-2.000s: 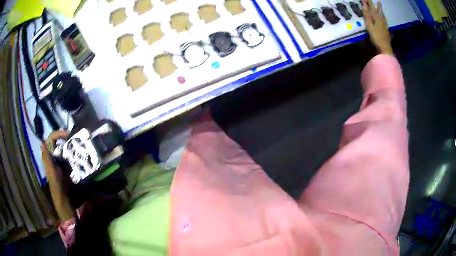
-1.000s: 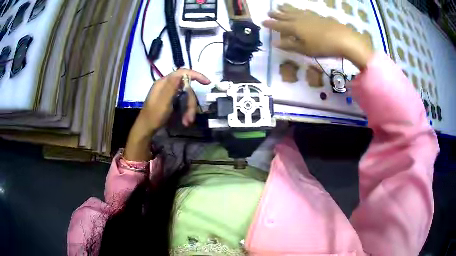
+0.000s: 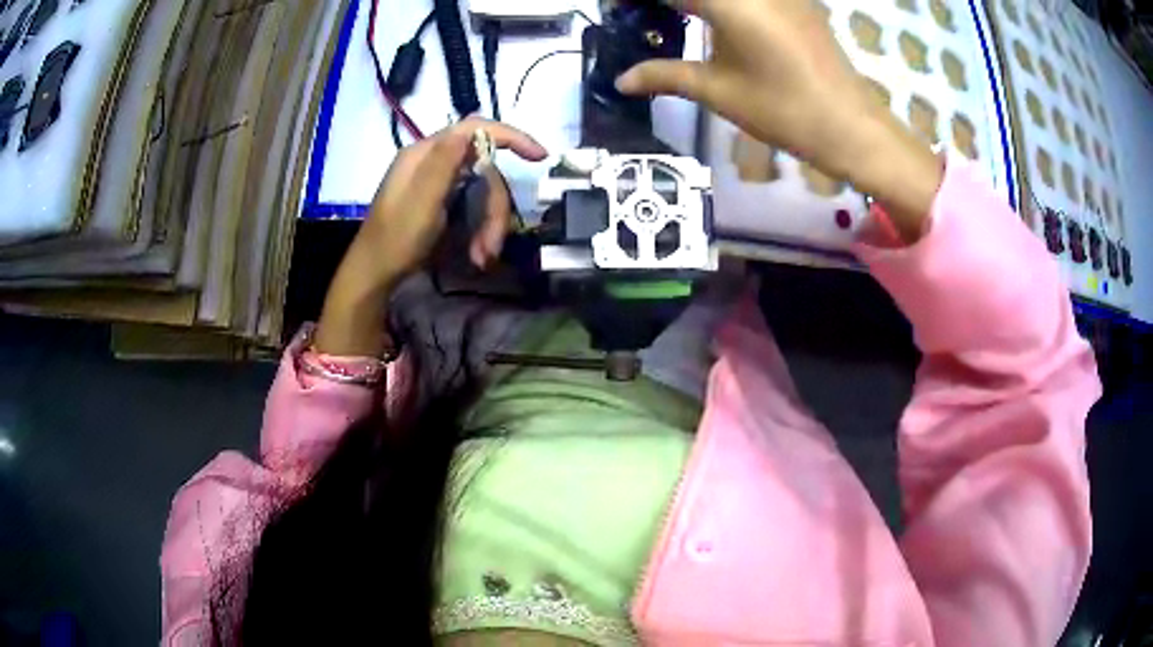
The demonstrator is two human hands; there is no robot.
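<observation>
The silver-white square frame (image 3: 649,212) with spokes and a centre hub stands on its dark base near the bench's front edge, with a green patch below it. My left hand (image 3: 436,209) is left of the frame, its fingers closed on a small whitish connector (image 3: 482,151) with dark wires. My right hand (image 3: 771,89) is raised beyond and right of the frame, thumb and fingers reaching to the black round-topped mount (image 3: 639,44). The mount is partly hidden by the hand and the picture's top edge. I cannot tell if the right fingers hold anything.
Stacked foam trays and brown boards (image 3: 234,152) stand left, dark units on top. White foam trays (image 3: 913,89) with tan pockets lie right, the far one (image 3: 1075,152) holding dark units. A coiled black cable (image 3: 451,57) and the meter's pale end (image 3: 521,22) are at the top.
The view has turned from the right trays to the fixture. My right hand has moved from over the tray to the black mount. My left hand still holds the connector beside the frame.
</observation>
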